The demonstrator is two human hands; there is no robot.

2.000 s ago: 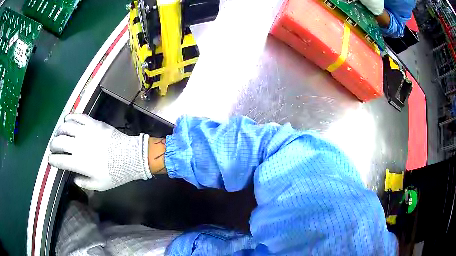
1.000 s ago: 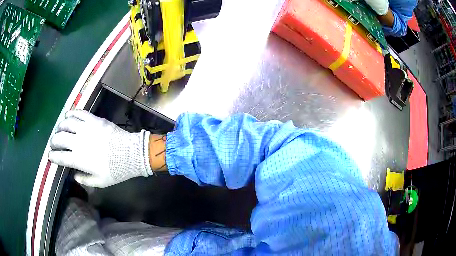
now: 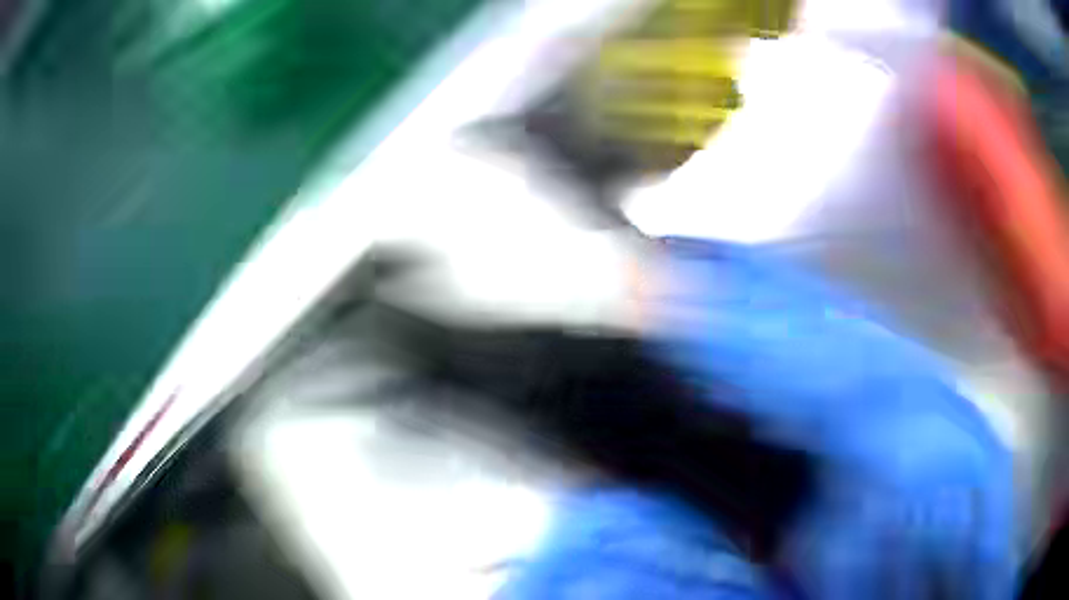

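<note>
The whole head view is heavily blurred. My right hand (image 3: 504,252), in a white glove, is a pale smear at the inner side of the conveyor edge rail (image 3: 252,287). Its fingers cannot be made out, nor whether they touch the rail. The blue sleeve (image 3: 821,352) runs from it to the lower right. A green blur (image 3: 293,70), perhaps a circuit board, shows on the green belt (image 3: 106,223) at upper left. My left hand cannot be made out; a pale shape at the bottom looks like clothing.
The yellow-taped black unit (image 3: 668,88) is at upper centre, beyond my right hand. The red foam block (image 3: 996,199) is at the right on the shiny metal table (image 3: 867,223). A dark area lies below my right forearm.
The view has swung and blurred. The rail, my right hand, the yellow-taped unit and the red block now appear farther right in the picture.
</note>
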